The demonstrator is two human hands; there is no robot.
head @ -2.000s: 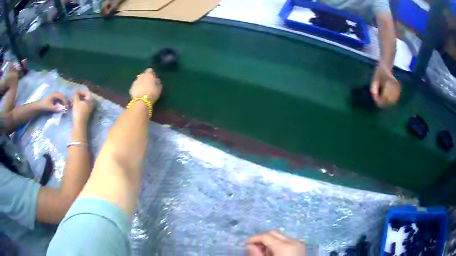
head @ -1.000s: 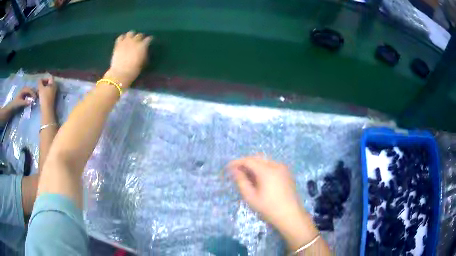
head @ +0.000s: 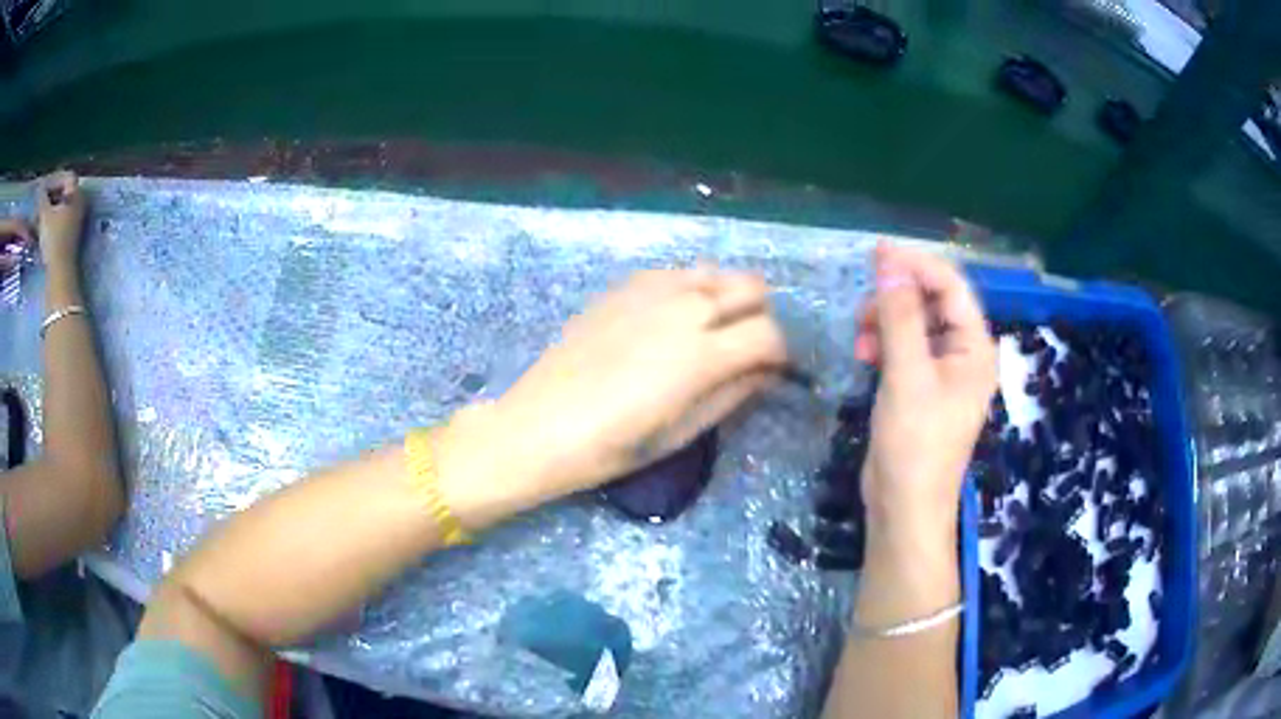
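My left hand (head: 660, 358), with a yellow bracelet, reaches across the middle of the bench with its fingers curled. A glossy round black housing (head: 663, 485) shows partly below this hand. Whether it is held or lies on the wrap cannot be told. A small dark spot shows by the left fingertips, too blurred to name. My right hand (head: 920, 337), with a pale bracelet, is raised beside the blue tray (head: 1184, 492), fingers bent. No part can be made out in it. The loose pile of small black parts (head: 840, 485) lies left of the tray, partly behind the right forearm.
Bubble wrap (head: 365, 323) covers the bench. A dark green scrap (head: 562, 629) with a pale tag lies near the front edge. The green conveyor belt (head: 492, 84) crosses behind, with black housings (head: 861, 34) on it. Another person's arm (head: 70, 393) is at left; clear packaging (head: 1236, 421) is right.
My left hand has come back from the belt to the bench, and a black housing now shows below it. My right hand has moved right, up to the blue tray. The view has tilted down.
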